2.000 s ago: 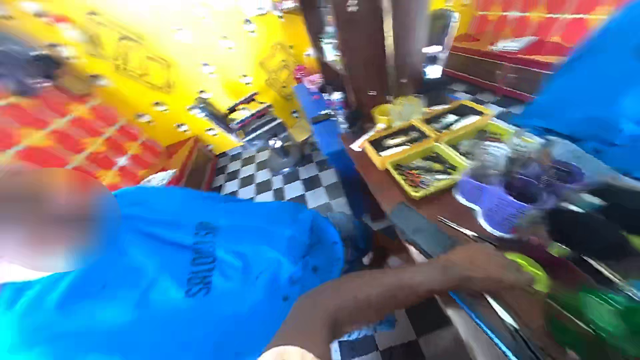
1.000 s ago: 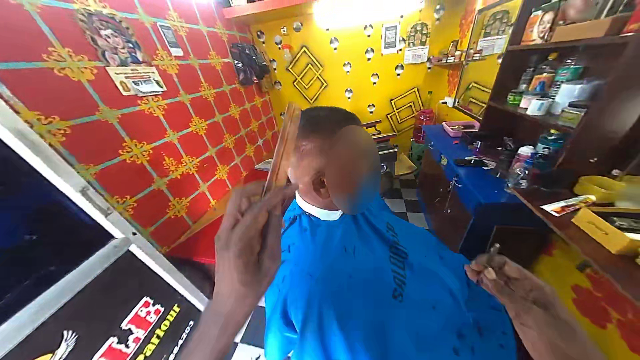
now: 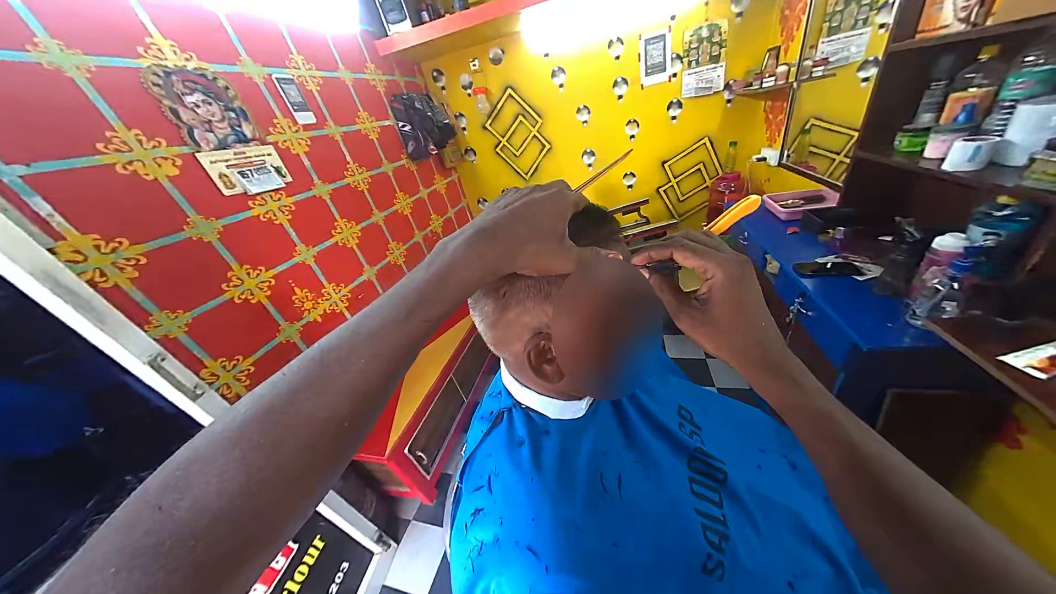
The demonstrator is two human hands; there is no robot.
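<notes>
My left hand (image 3: 528, 231) rests on top of a seated person's head (image 3: 511, 318), its fingers curled. A thin brown comb (image 3: 606, 171) sticks out beyond that hand, mostly hidden by it. At the front hairline, my right hand (image 3: 714, 289) pinches a straight razor, whose orange-yellow handle (image 3: 734, 213) points up and away. The fingers partly hide the blade end. The person wears a blue barber's cape (image 3: 569, 495) scattered with cut hair, and a white neck strip (image 3: 544, 402) round the neck.
On the right, a blue counter (image 3: 874, 318) holds a phone (image 3: 827, 269), a pink tray (image 3: 800, 202) and bottles. Dark shelves (image 3: 924, 169) with jars rise behind it. A red and yellow bench (image 3: 421, 404) stands along the left wall.
My left hand has moved from behind the head onto its top. My right hand has come up from beside the cape to the front hairline. The view has swung from the counter to the seated person.
</notes>
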